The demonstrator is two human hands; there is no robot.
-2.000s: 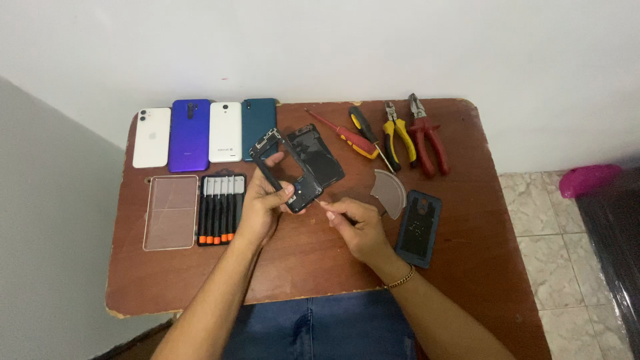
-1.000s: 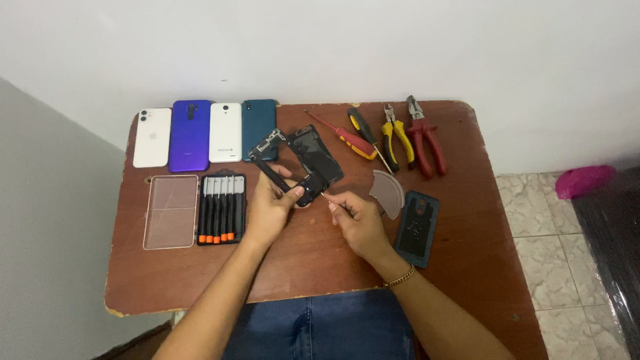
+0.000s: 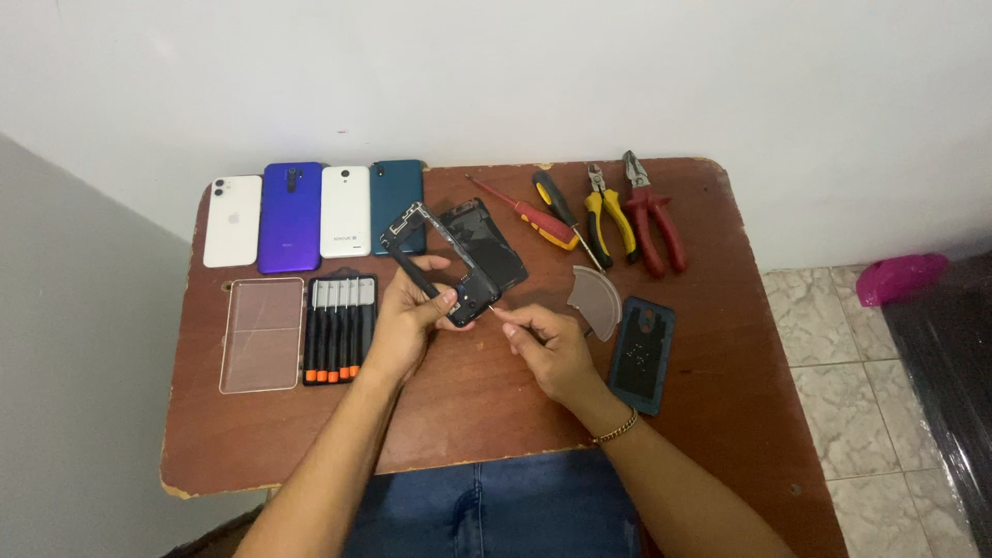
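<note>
My left hand (image 3: 415, 318) holds a black phone mid-frame (image 3: 411, 267) tilted above the table, its large rectangular opening facing me. My right hand (image 3: 546, 341) pinches a thin metal-tipped tool (image 3: 491, 308), mostly hidden in the fingers, with its tip at the frame's lower right corner. Behind the frame lies a dark phone screen part (image 3: 488, 246). To the left, a case of precision screwdrivers (image 3: 333, 333) with orange ends lies beside its clear plastic lid (image 3: 263, 337). A dark blue phone back cover (image 3: 642, 353) rests right of my right hand.
Along the back left lie a white iPhone (image 3: 234, 232), a purple phone (image 3: 291, 225), a white phone (image 3: 346, 221) and a teal phone (image 3: 397, 194). Back right are a red screwdriver (image 3: 535, 221), a black-yellow screwdriver (image 3: 559, 203), diagonal cutters (image 3: 608, 217), red-handled pliers (image 3: 655, 221) and a clear fan-shaped piece (image 3: 598, 298).
The phone frame and my left hand have shifted slightly over the last two seconds. My right hand stays near the frame's lower right end with the thin tool.
</note>
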